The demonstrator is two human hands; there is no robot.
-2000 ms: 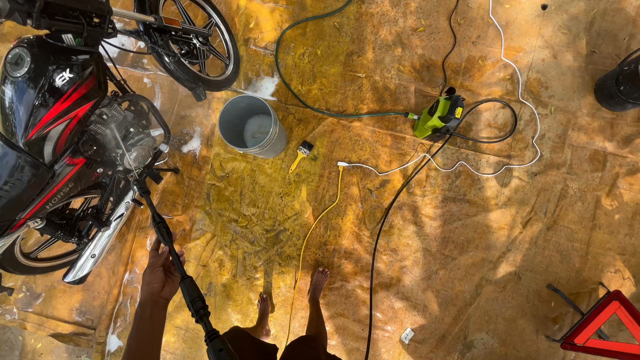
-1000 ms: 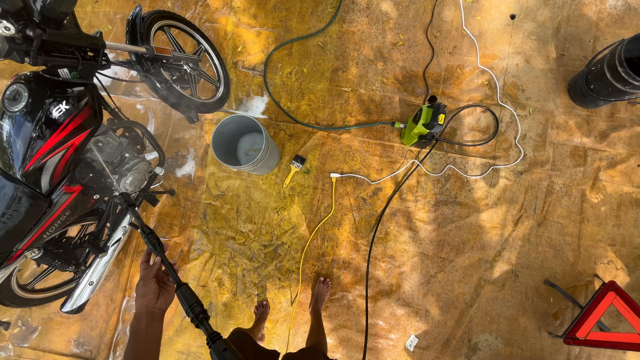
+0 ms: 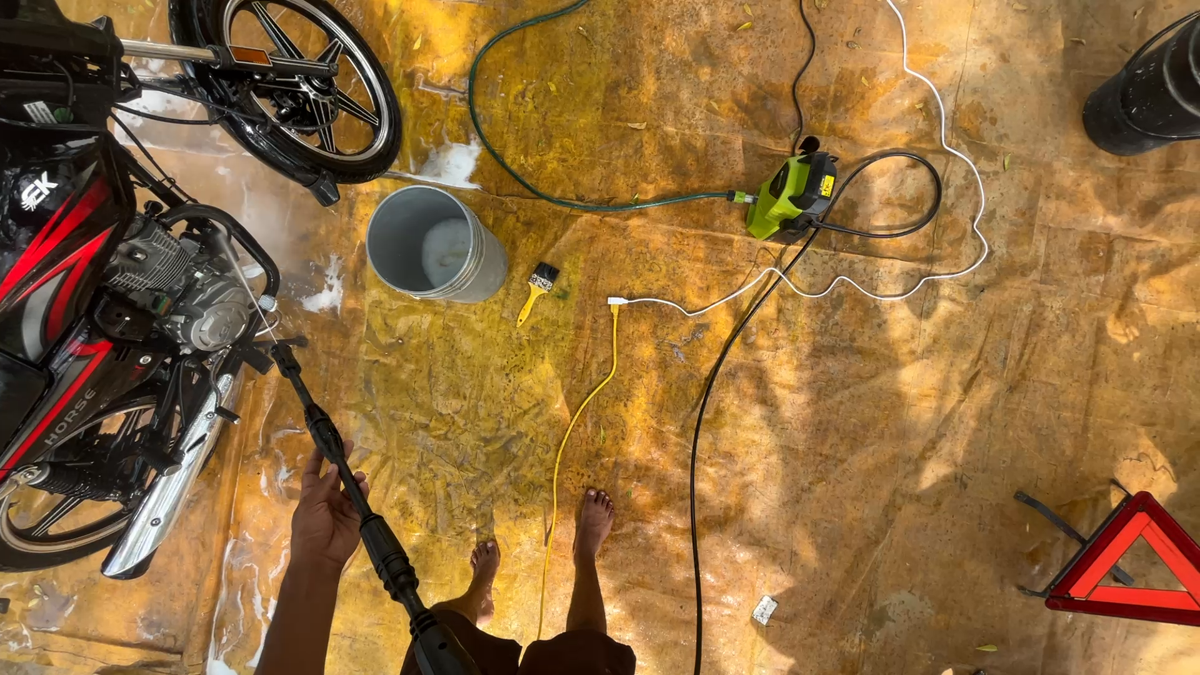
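Note:
My left hand point(image 3: 328, 506) supports the black lance of a pressure washer point(image 3: 375, 539) from beneath, with its fingers around the tube. The lance slants up and left, and a thin water jet leaves its nozzle toward the engine point(image 3: 211, 314) of a black and red motorcycle point(image 3: 70, 244). My right hand is out of view; the lance's rear end runs off the bottom edge. A grey bucket point(image 3: 483, 253) with foamy liquid stands right of the front wheel point(image 3: 309, 94). Beside the bucket lies a paintbrush with a yellow handle point(image 3: 532, 303).
The green pressure washer unit point(image 3: 783, 197) stands on the wet tarp, joined to a green hose point(image 3: 600, 204) and a black hose point(image 3: 698, 450). White point(image 3: 947, 131) and yellow point(image 3: 581, 412) cords cross the tarp near my bare feet. A black container point(image 3: 1139, 103) and a warning triangle point(image 3: 1092, 586) are at the right.
Between the earlier frames and now, the lance's nozzle has shifted slightly relative to the engine. My left hand is still at the lance.

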